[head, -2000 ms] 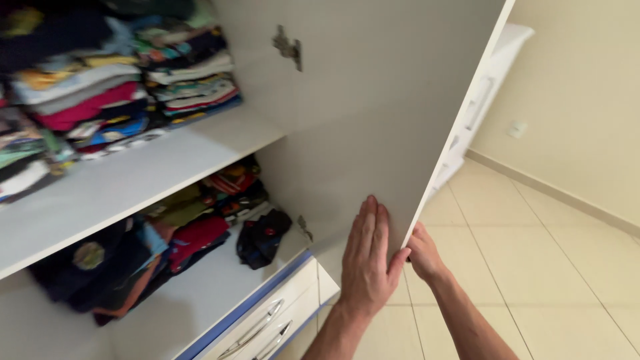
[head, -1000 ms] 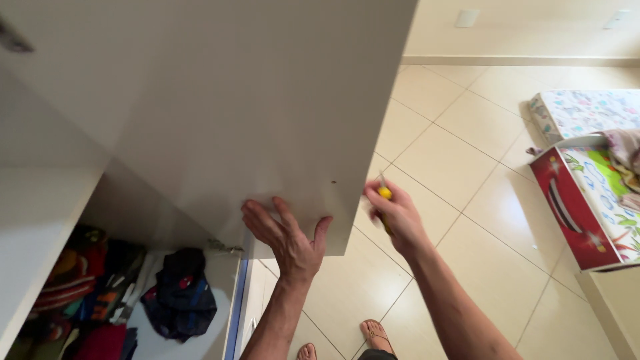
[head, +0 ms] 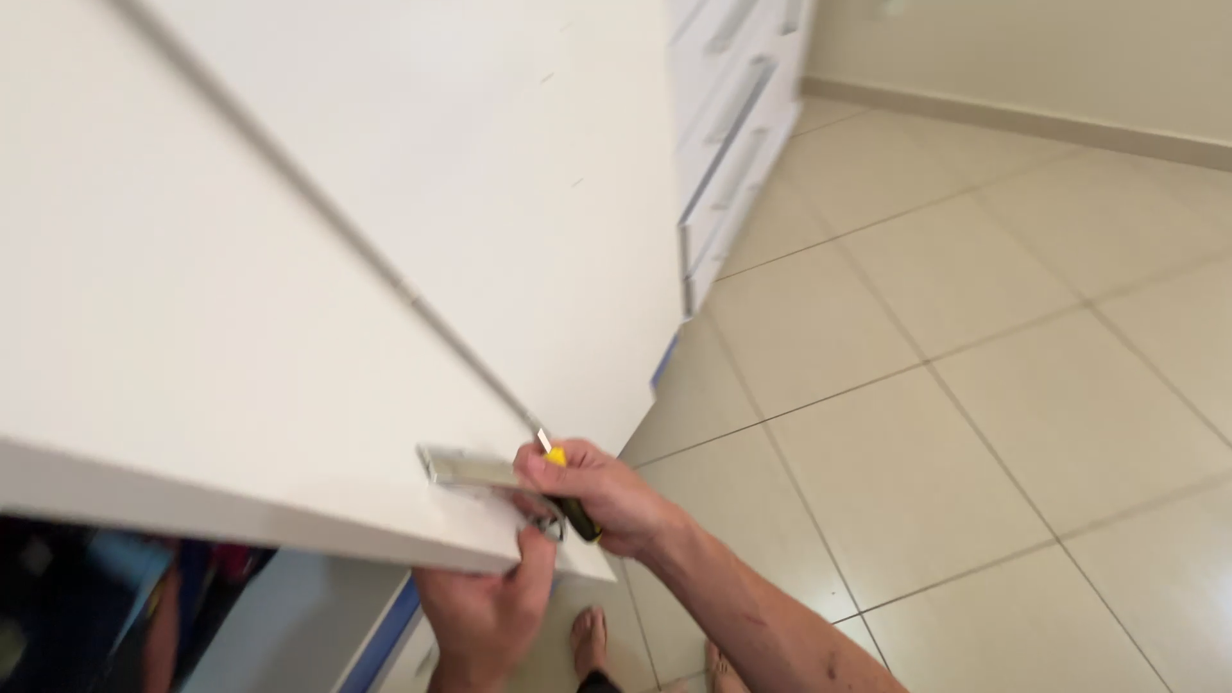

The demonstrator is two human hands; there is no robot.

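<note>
A white cabinet door [head: 318,366] spans the left half of the view, with a metal bow handle [head: 472,470] near its lower corner. My right hand [head: 602,491] is closed around a yellow-and-black hand tool [head: 579,518], whose short metal tip points up at the lower end of the dark gap between two door panels. Its fingers lie beside the handle. My left hand [head: 491,602] grips the lower edge of the door, thumb on the outer face by the handle; its other fingers are mostly hidden behind the door.
Below the door's edge, the open cabinet shows a shelf [head: 289,616] and dark folded clothes [head: 77,597]. A white chest of drawers [head: 736,125] stands beyond the doors. Tiled floor [head: 962,385] extends right to a wall baseboard [head: 1011,125]. Two feet [head: 589,637] show at the bottom.
My left hand has gone from lying flat on the door's inner face to gripping its edge. The door's outer face and handle now show. The tool, in my right hand a second ago, is now at the panel gap.
</note>
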